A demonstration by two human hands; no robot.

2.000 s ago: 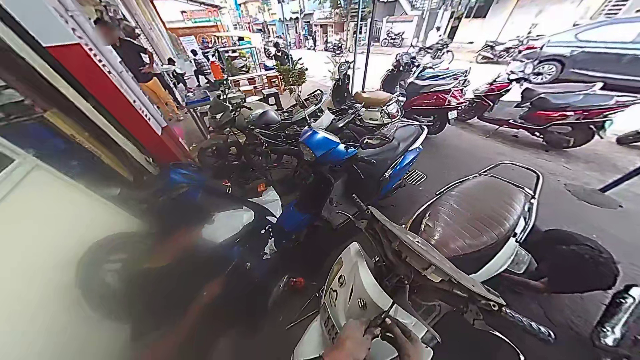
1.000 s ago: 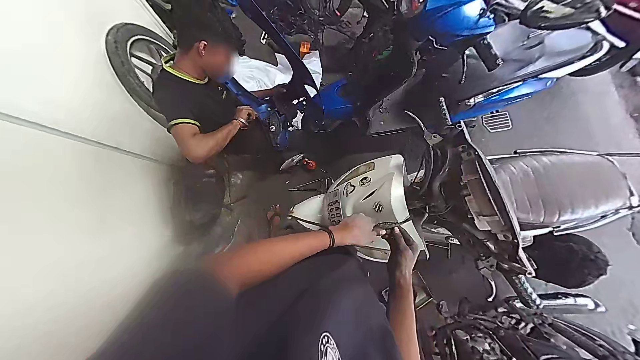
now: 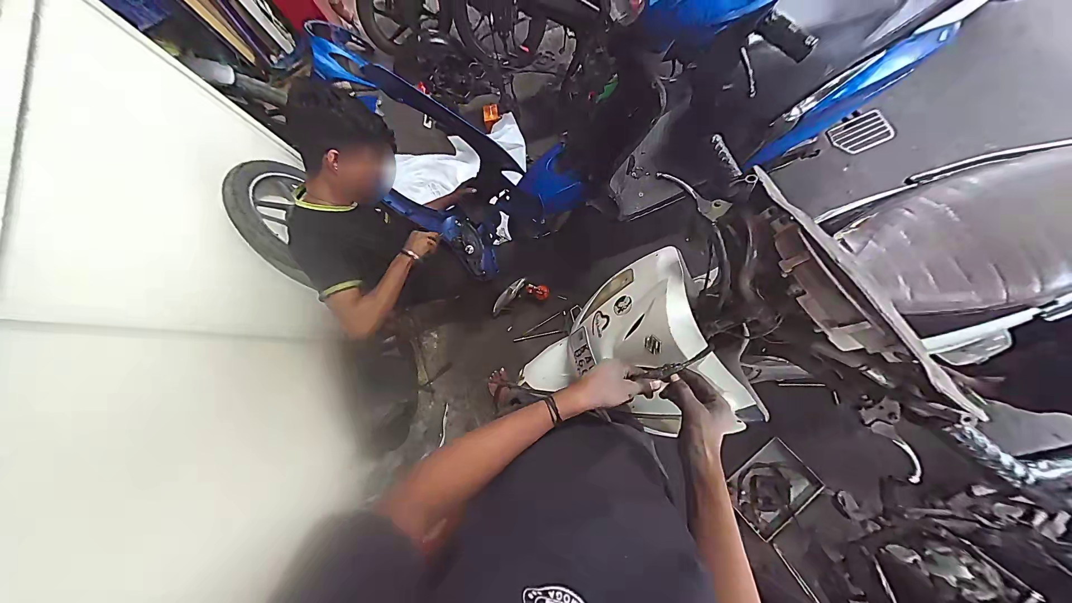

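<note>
My left hand (image 3: 610, 385) and my right hand (image 3: 702, 404) meet over the lower edge of a white scooter front panel (image 3: 645, 322). Between their fingers runs a thin dark cable (image 3: 682, 365), which both hands pinch; its exact kind is too small to tell. The panel bears a maker's emblem, a sticker and a plate with writing. Right of my hands, the stripped front of the scooter shows loose wiring (image 3: 745, 293) and a brake lever (image 3: 699, 201).
At the left, a person (image 3: 335, 226) sits by a white wall (image 3: 151, 402), handling a blue body panel (image 3: 465, 239). An orange-and-clear lamp (image 3: 537, 291) lies on the floor. A brown scooter seat (image 3: 963, 234) is at the right, and dark parts (image 3: 930, 553) pile up at the lower right.
The view has swung down from the street toward the floor and my hands. Both hands stay together at the white panel in all the frames.
</note>
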